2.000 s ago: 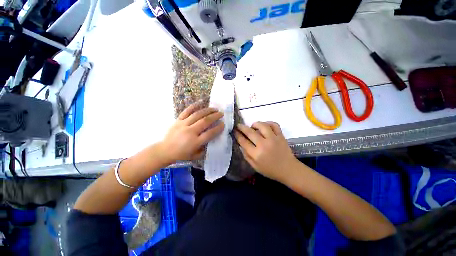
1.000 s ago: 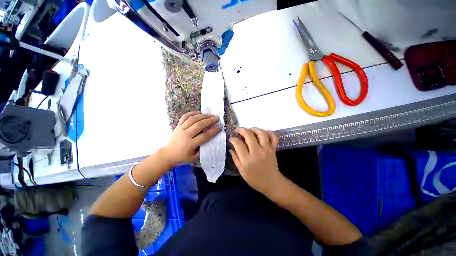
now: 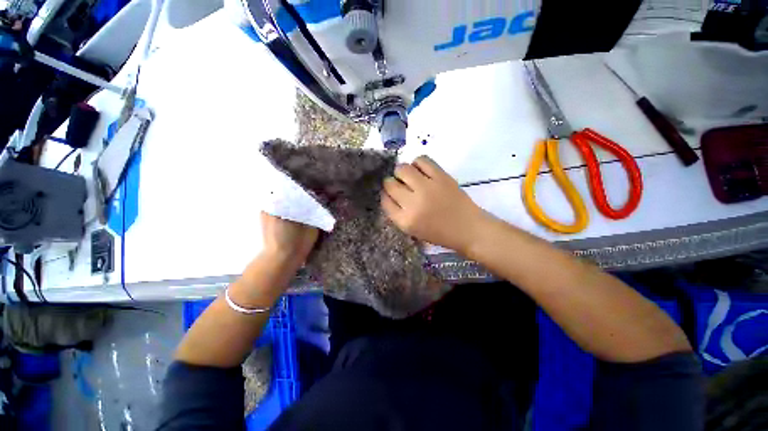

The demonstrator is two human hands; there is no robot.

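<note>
A grey-brown tweed panel (image 3: 370, 248) lies below the sewing machine's needle area (image 3: 393, 126), with one flap folded over and its lower end over the table's front edge. The white strip (image 3: 295, 202) shows at the left from under the folded tweed. My left hand (image 3: 289, 237) is at the strip and tweed's left side, its fingers hidden under them, so its grip cannot be told. My right hand (image 3: 424, 200) has its curled fingertips on the tweed's right edge, just below the presser foot area, pinching it.
Scissors (image 3: 557, 126) with yellow and red handles lie right of the machine. A dark-handled tool (image 3: 668, 130) and a dark red case (image 3: 737, 162) lie farther right. A grey device (image 3: 42, 204) stands far left. Blue crates (image 3: 274, 362) are below the table.
The tweed is now folded over, covering much of the white strip, whose visible part has shifted left. My left hand has moved left and under the cloth. My right hand has moved up near the needle.
</note>
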